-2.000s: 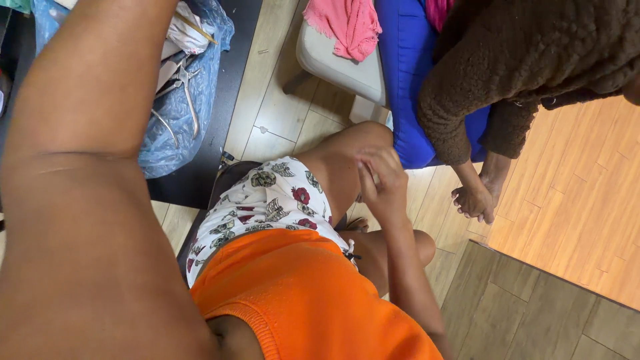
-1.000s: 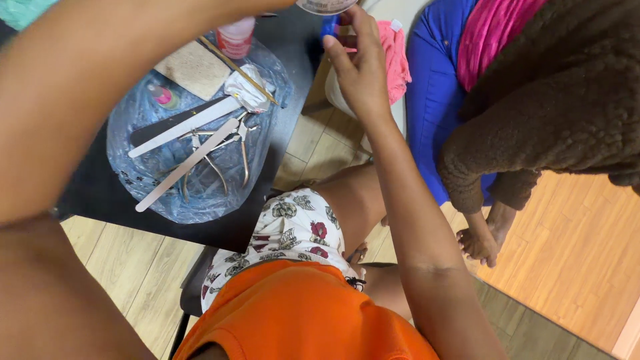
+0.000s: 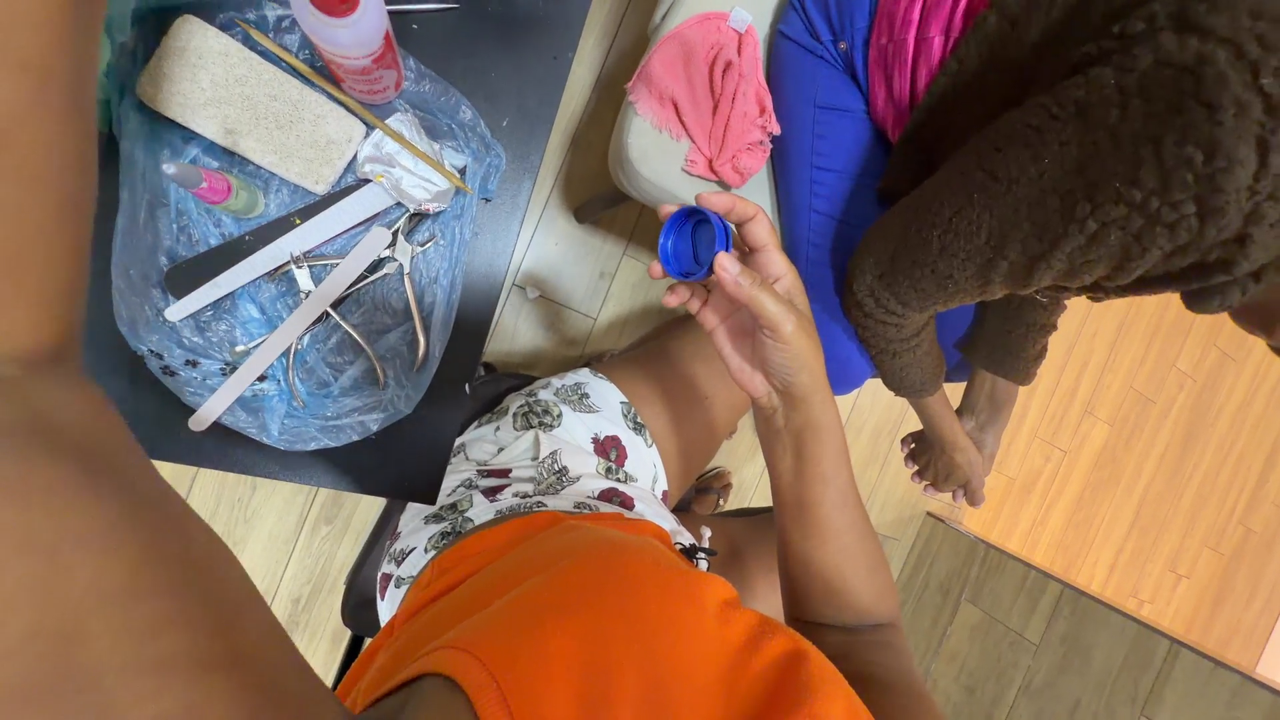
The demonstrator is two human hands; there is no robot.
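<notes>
My right hand (image 3: 750, 290) holds a round blue plastic screw cap (image 3: 695, 243) between thumb and fingers, its hollow side facing up to the camera. The hand is raised above my bare thigh, palm turned toward me. My left hand is outside the picture; only that arm shows, large along the left edge. Left of the right hand, a blue plastic bag (image 3: 430, 330) lies on a black table. On it are metal nippers (image 3: 402, 255), nail files (image 3: 290, 328), a pumice-like block (image 3: 250, 100), a small nail polish bottle (image 3: 215, 190), a wooden stick (image 3: 350, 103) and a red-capped bottle (image 3: 355, 50).
The black table's edge (image 3: 520, 210) runs close to my shorts. A pink cloth (image 3: 705, 95) lies on a pale seat (image 3: 640, 160) beyond my right hand. Beside it sits another person in a brown fleece sleeve (image 3: 1000, 200), with their hands (image 3: 950, 450) low over the floor.
My right hand was at the frame's top edge beside something blue one second ago; it is now lower, holding the blue cap in full view. The clear round object above it has left the view.
</notes>
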